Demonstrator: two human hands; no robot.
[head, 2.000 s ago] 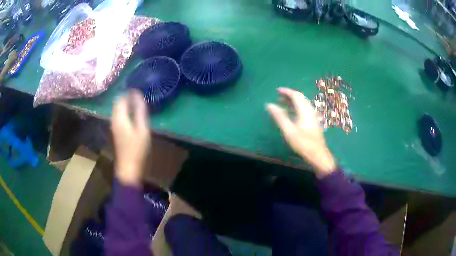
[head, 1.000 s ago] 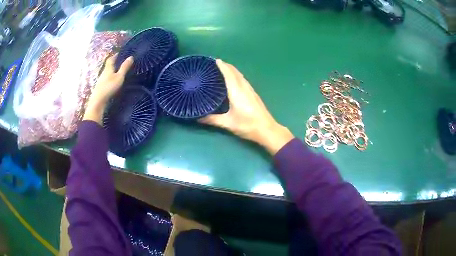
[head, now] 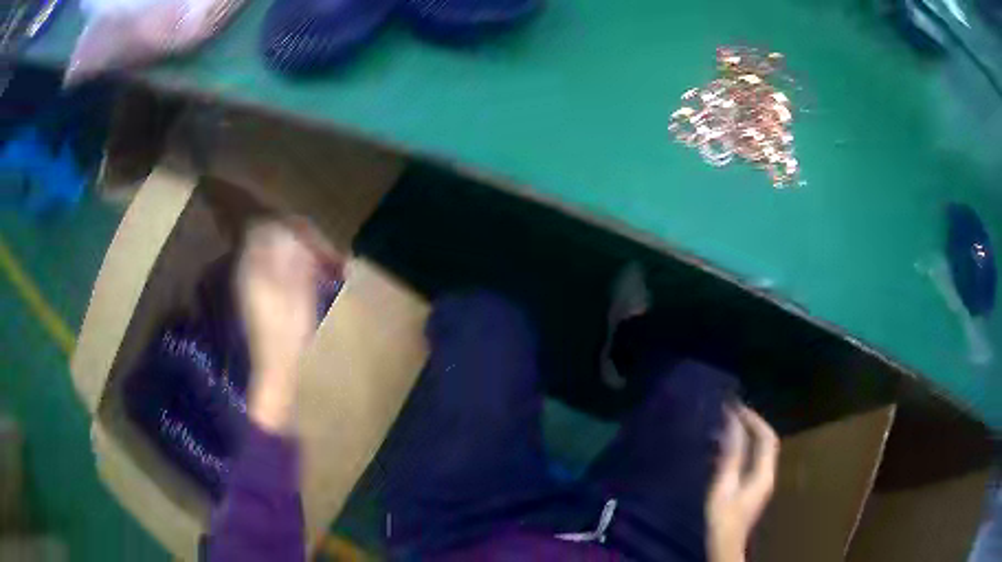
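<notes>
My left hand (head: 275,291) is down inside the open carton of grilles at the lower left. It is blurred, its fingers at the carton's far part, and I cannot tell whether it grips anything. Dark grilles (head: 187,384) with light wavy edges lie nested in the carton, left of my hand. My right hand (head: 745,472) is low, beside my right thigh, with fingers apart and nothing seen in it. On the bench, two dark grille stacks (head: 324,27) are cut off by the top edge, and a pile of copper-coloured rings (head: 742,115) lies at the upper right.
The carton (head: 137,280) has raised flaps. The bench edge (head: 659,236) crosses diagonally above my legs. A single grille (head: 970,258) lies at the right. Part of the bag of rings (head: 143,33) shows at the upper left. Another carton (head: 830,483) stands at the lower right.
My view has tilted down. My left hand has moved from the grille stacks down into the carton. My right hand has let go of a grille stack and dropped beside my thigh.
</notes>
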